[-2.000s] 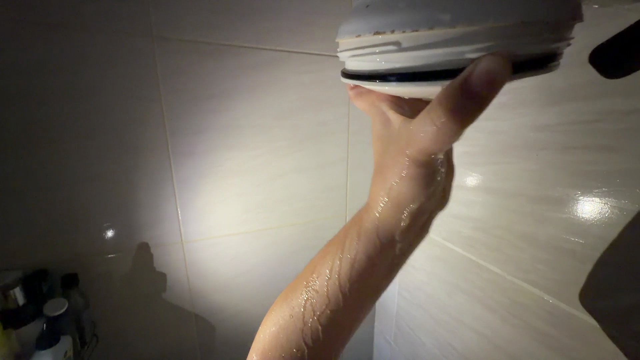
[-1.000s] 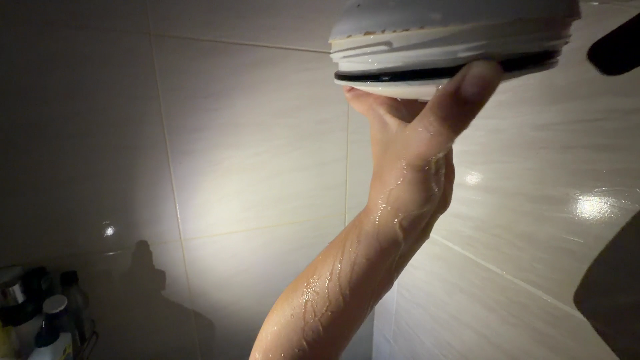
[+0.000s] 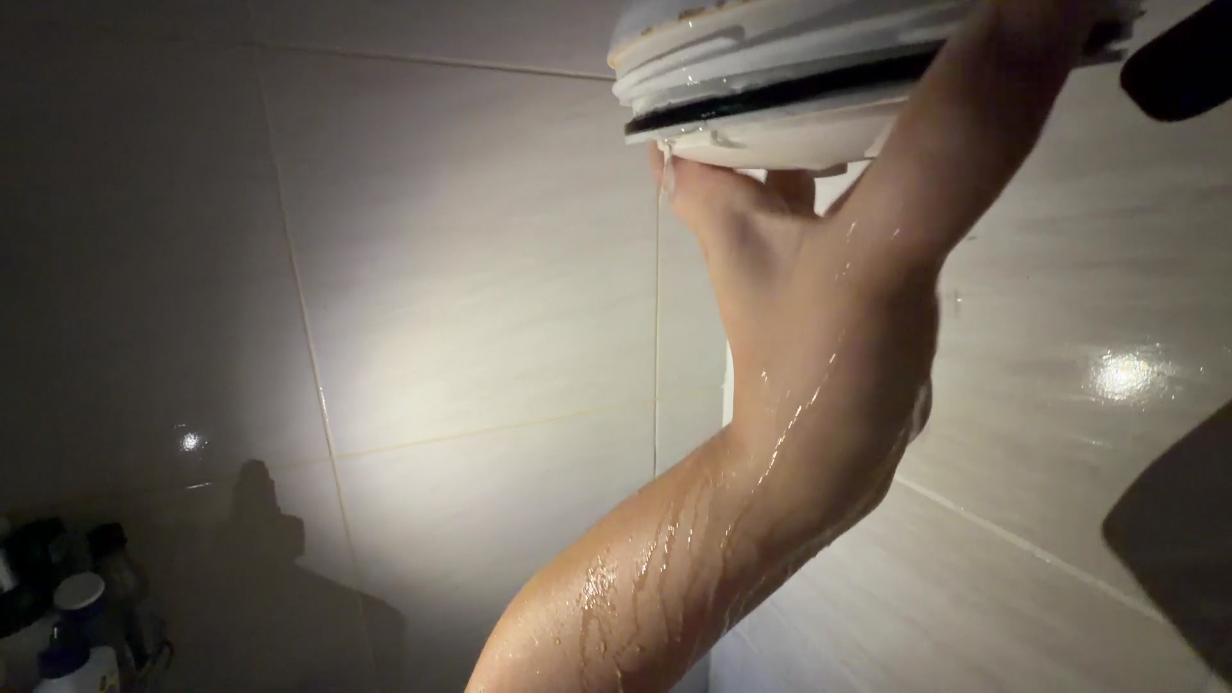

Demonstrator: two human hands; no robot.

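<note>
A white round fitting (image 3: 731, 48) with a ridged rim, a black ring and brown spots along its upper edge fills the top of the head view. My left hand (image 3: 818, 250) is under it, wet and raised. Its fingers are at the underside and near the left edge, partly hidden. The thumb crosses in front of the rim and runs out at the top of the frame. A clear drip hangs by the fitting's left edge, and wet streaks run down the forearm. My right hand is not in view.
Pale tiled walls (image 3: 500, 269) meet in a corner behind the arm. Several bottles (image 3: 82, 626) stand at the lower left. A dark, rounded thing (image 3: 1179, 63) is at the upper right, and a dark shape (image 3: 1174, 539) covers part of the right wall.
My left hand has shifted under the fitting. The thumb, whose tip showed on the rim before, now reaches higher across it and out of the frame.
</note>
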